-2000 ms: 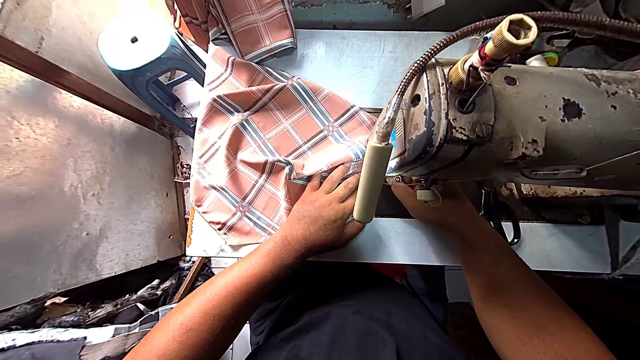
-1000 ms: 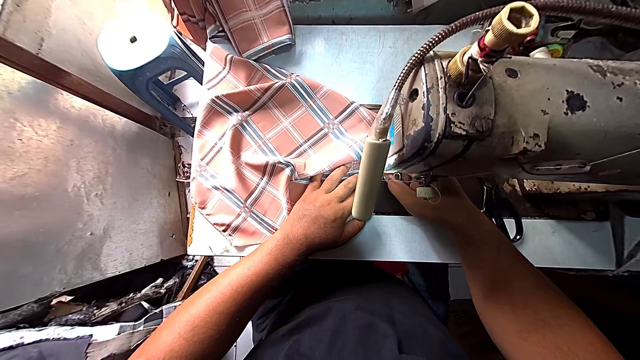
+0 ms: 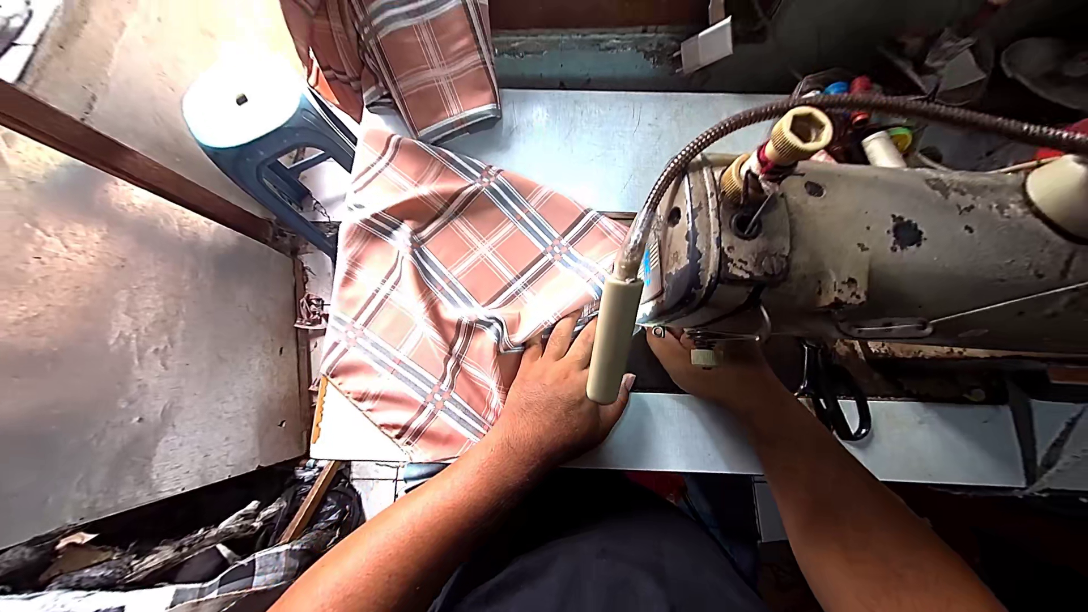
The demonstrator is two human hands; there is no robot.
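A worn grey sewing machine (image 3: 816, 246) reaches in from the right over a light table. Pink plaid fabric (image 3: 501, 246) lies spread and creased to the left of its head. My left hand (image 3: 561, 382) rests on the fabric's near edge with fingers slightly spread, partly behind the pale lamp tube (image 3: 614, 340) on its flexible metal neck. Close under the machine head is my right hand (image 3: 714, 365), its fingertips near the needle area; the head hides most of its fingers and anything between them.
Black-handled scissors (image 3: 837, 399) lie right of my right wrist. A blue plastic stool (image 3: 280, 144) stands at the back left, near more plaid fabric (image 3: 433, 64). Thread spools (image 3: 884, 149) sit behind the machine. A metal panel (image 3: 144, 340) borders the left side.
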